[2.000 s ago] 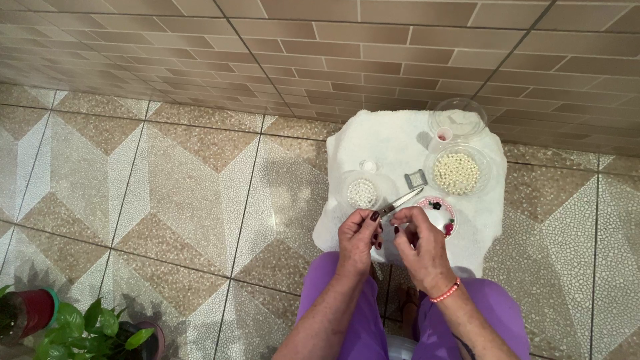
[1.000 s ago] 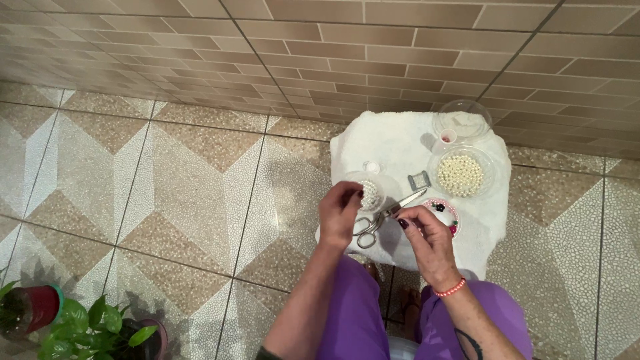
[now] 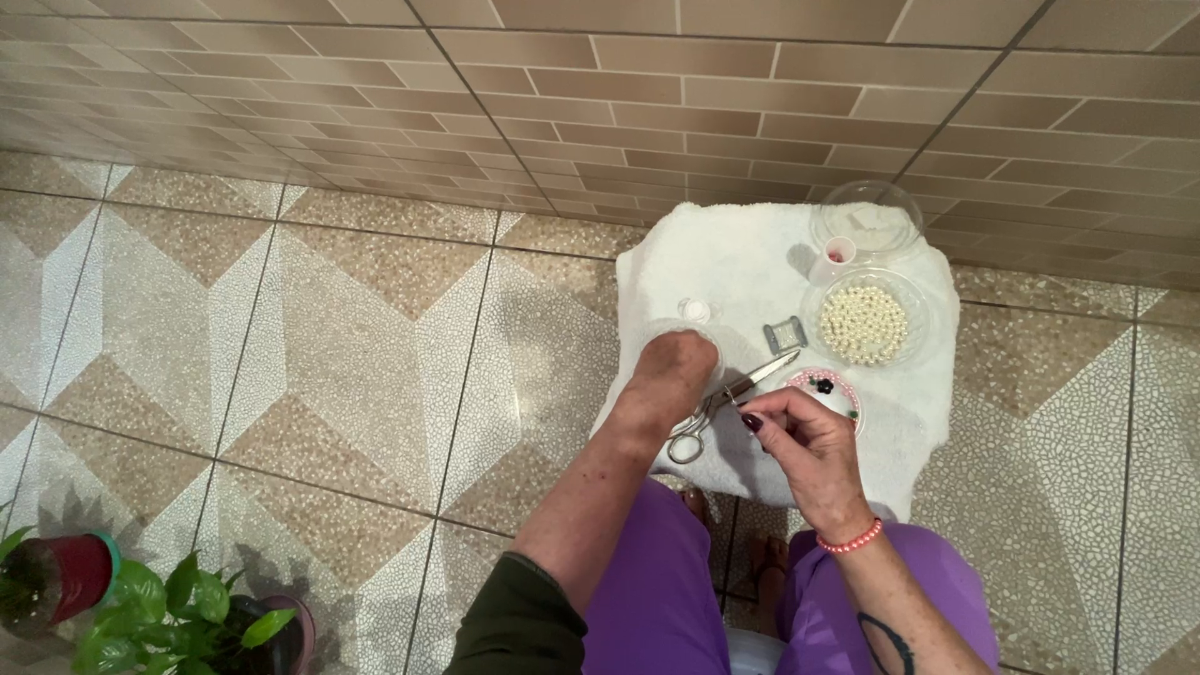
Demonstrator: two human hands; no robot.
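Note:
My left hand is over the clear bowl of white beads at the towel's left side; its fingers and the beads are hidden under it. My right hand pinches a small, thin item between thumb and forefinger, too fine to make out. Scissors lie between the hands, blades towards the upper right. A thread spool sits just above the blade tips. Right of it stands a bowl of cream pearl beads. A small dish with a pink bead strand and a black flower bead is partly behind my right hand.
A white towel covers the small work surface. A small cup with red bits and a clear round lid or dish are at its upper right; a small white round item is at left. Potted plants stand lower left, the tiled wall beyond.
Both hands were close together at the scissors two seconds ago. My left hand has moved left and now covers the bowl of white beads. My right hand keeps its pinch near the scissors.

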